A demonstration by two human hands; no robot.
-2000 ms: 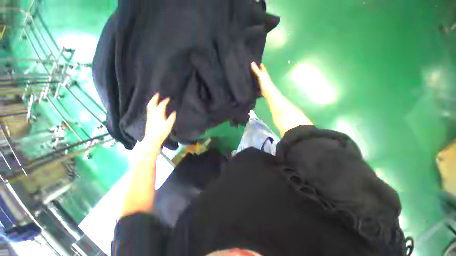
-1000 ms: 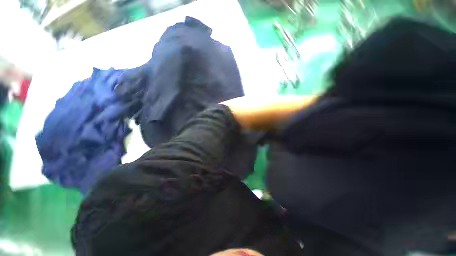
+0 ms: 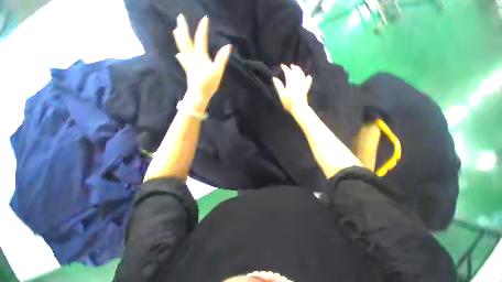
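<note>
A big heap of dark navy-black garment pieces (image 3: 258,115) lies in front of me on the white worktable (image 3: 104,33). My left hand (image 3: 202,69) is over the left part of the heap with its fingers spread. My right hand (image 3: 293,87) is on the heap's middle, its fingers a little apart and no cloth seen gripped in it. A brighter blue crumpled garment pile (image 3: 71,160) lies on the table to the left, touching the dark cloth.
A stand with a yellow tube (image 3: 394,147) and a tan board is at my right, with dark cloth (image 3: 424,160) around it. Green floor shows at the right, with metal legs at the top right and a dark frame at the lower right.
The view has swung to face the white table. The dark heap, at my right a second ago, now lies on the table beside the blue pile. Both hands are now visible, and the yellow-framed stand shows.
</note>
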